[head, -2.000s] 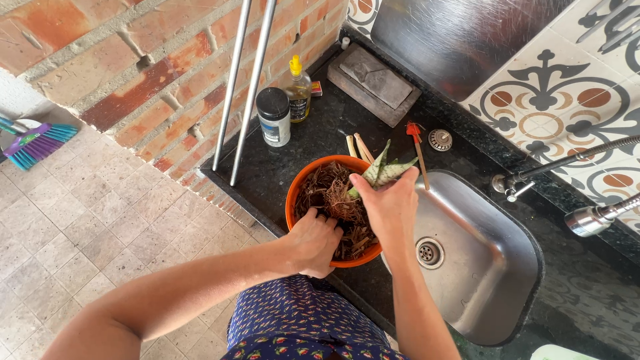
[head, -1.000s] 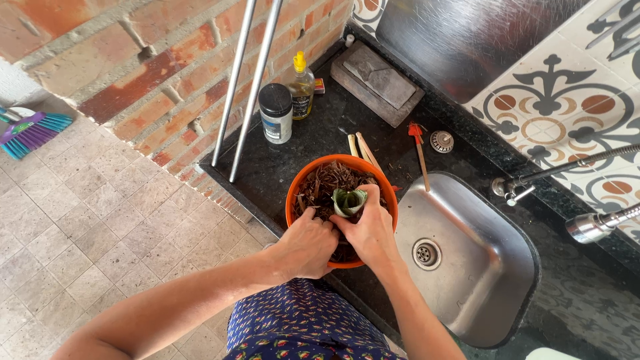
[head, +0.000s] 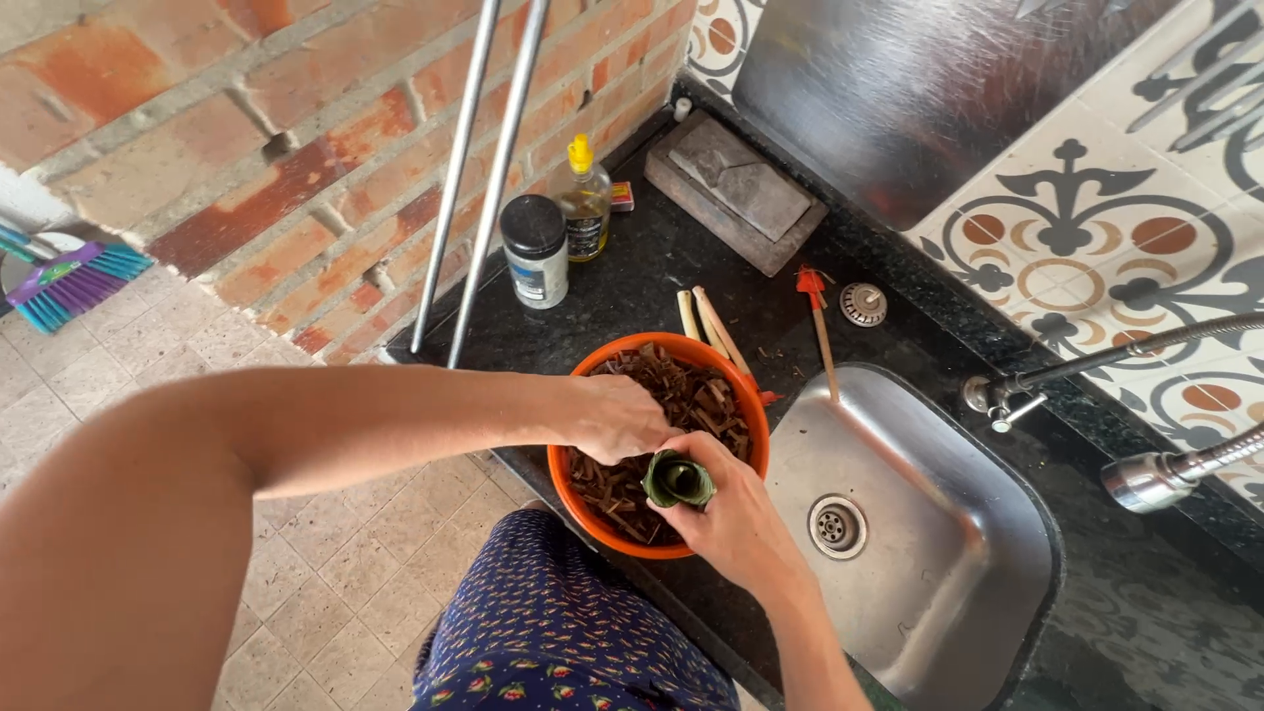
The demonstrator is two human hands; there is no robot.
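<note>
An orange plastic pot (head: 758, 434) filled with brown bark chips (head: 681, 390) stands at the counter's front edge, left of the sink. My right hand (head: 726, 504) is wrapped around a green rosette-shaped plant (head: 678, 480), held upright over the right part of the pot. Beside it, my left hand (head: 622, 420) reaches down onto the bark, its fingertips close to the plant's base. Those fingertips are partly hidden, so whether they pinch any bark does not show. The plant's roots are out of sight.
Behind the pot lie pale sticks (head: 711, 321) and a small red-headed tool (head: 818, 326). Further back are a black-lidded jar (head: 535, 252), a yellow-capped bottle (head: 585, 202) and a stone block (head: 736, 188). A steel sink (head: 899, 592) adjoins on the right, with a faucet (head: 1007, 395).
The plant, seen from the side two seconds ago, now points upward and sits lower in the pot. My left hand has moved from the pot's front left to behind the plant.
</note>
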